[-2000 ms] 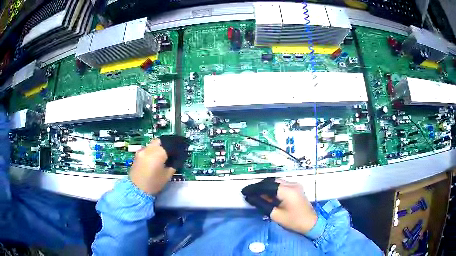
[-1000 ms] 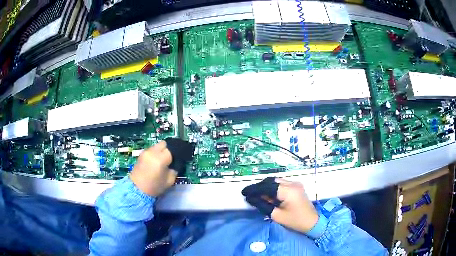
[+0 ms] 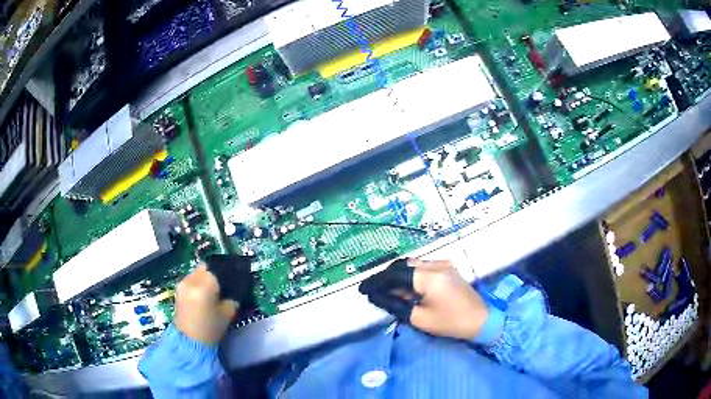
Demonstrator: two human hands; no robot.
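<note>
A large green circuit board [image 3: 343, 241] lies in front of me, tilted in the view. A long white-silver heatsink [image 3: 366, 132] crosses its middle, and a finned heatsink [image 3: 351, 35] with a yellow strip stands at its far edge. My left hand [image 3: 214, 296], with black coverings on the fingertips, is at the board's near left corner. My right hand [image 3: 429, 298], also with black-covered fingers, is curled over the rail at the near edge. The coverings hide whether either hand holds a small part.
More boards lie to the left [image 3: 117, 304] and right [image 3: 592, 117]. A metal rail [image 3: 561, 206] runs along the near edge. A brown box [image 3: 616, 210] with blue-purple cylinders and white parts is at lower right. Bins of parts [image 3: 175, 35] are at upper left. A blue coiled cord [image 3: 355, 35] hangs across the view.
The view has turned, so the boards slant up to the right and more of the upper-left bins and lower-right box shows. Both hands keep nearly the same pose; the left sits slightly lower and further left.
</note>
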